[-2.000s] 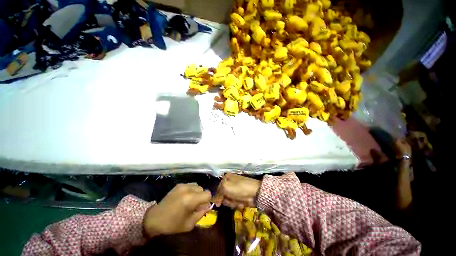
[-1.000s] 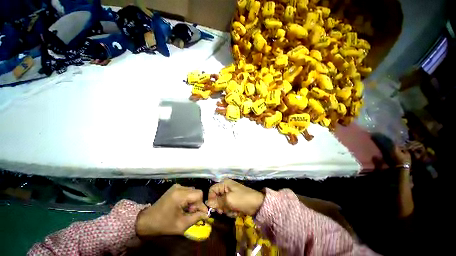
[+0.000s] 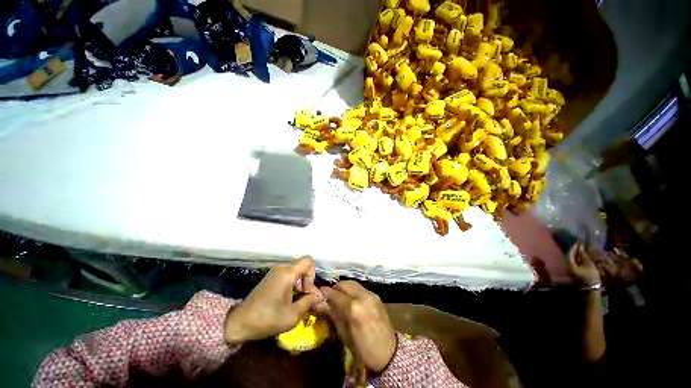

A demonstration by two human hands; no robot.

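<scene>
My left hand [image 3: 267, 307] pinches the top of a yellow plush toy [image 3: 302, 335], which hangs below its fingers at the table's front edge. My right hand [image 3: 358, 317] meets the left fingertips above the toy. Its fingers are bent together at the same spot; what they pinch is too small and hidden to tell. A big pile of yellow plush toys [image 3: 452, 168] with orange-brown legs lies on the white cloth, spilling from a tipped carton.
A grey stack of plastic bags [image 3: 279, 189] lies on the white cloth [image 3: 136, 174], beside thin scattered pieces [image 3: 347, 198]. Blue plush toys [image 3: 125, 23] are heaped at back left. An open carton [image 3: 454, 333] stands below my right hand. Another person's hand [image 3: 583, 265] shows at right.
The view has shifted slightly. My right hand has turned and dropped, its back now facing up, and my left fingers point more upward. The toy stays below my left hand. More of the lower carton shows.
</scene>
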